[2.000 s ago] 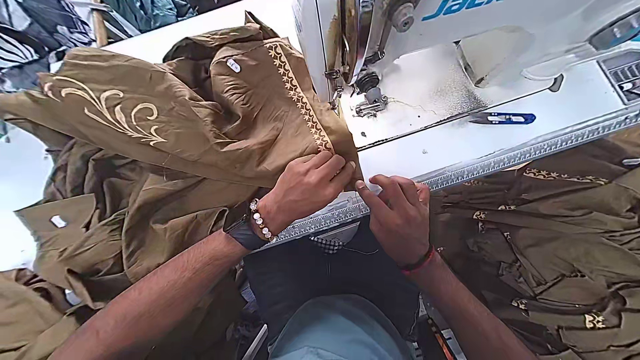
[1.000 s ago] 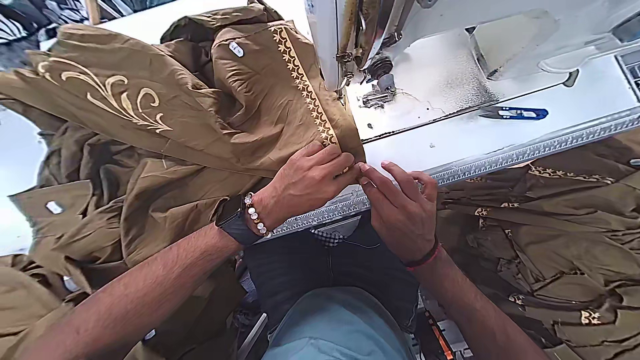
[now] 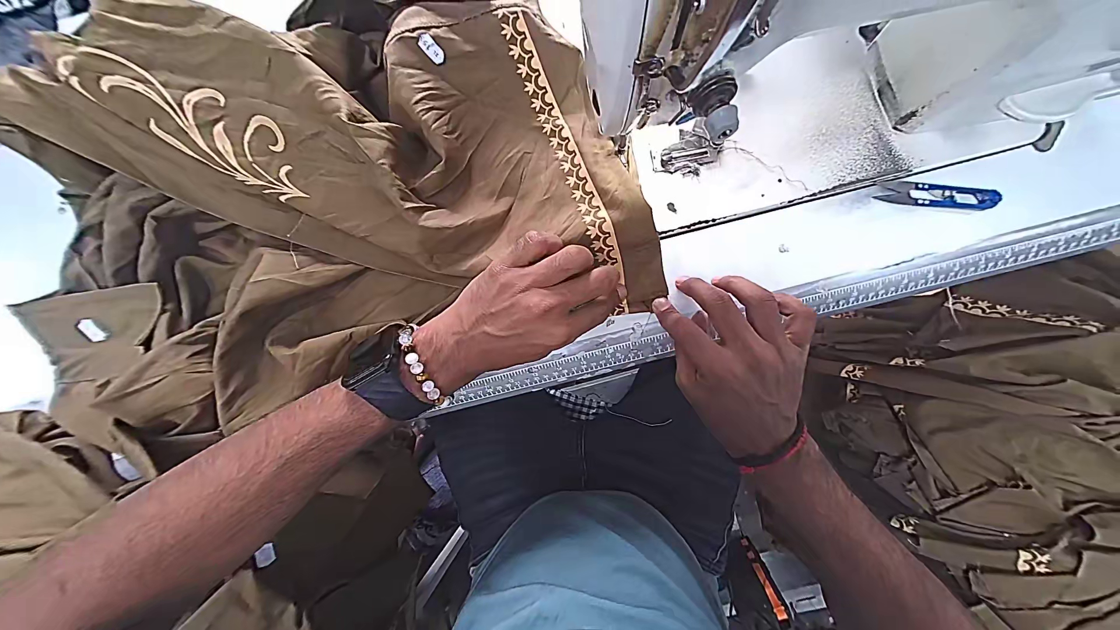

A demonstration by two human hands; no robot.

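Observation:
A brown fabric piece (image 3: 472,166) with a cream embroidered border lies over the sewing machine bed, its folded edge beside the presser foot (image 3: 688,156). My left hand (image 3: 534,302), with a watch and beaded bracelet at the wrist, pinches the cloth near the lower end of the border. Just right of it, my right hand (image 3: 744,350) touches the cloth's bottom corner with thumb and fingertips, the other fingers loosely curled. The fingertips of my left hand are partly hidden.
Blue thread snips (image 3: 949,196) lie on the white machine bed. A measuring scale (image 3: 875,293) runs along the table's front edge. More brown embroidered garments (image 3: 1006,420) are heaped at the right, and a brown pile (image 3: 166,350) lies at the left. The machine head (image 3: 945,61) stands above.
My right hand's fingers have opened a little and drawn slightly away from my left hand. The cloth stays in about the same place beside the presser foot.

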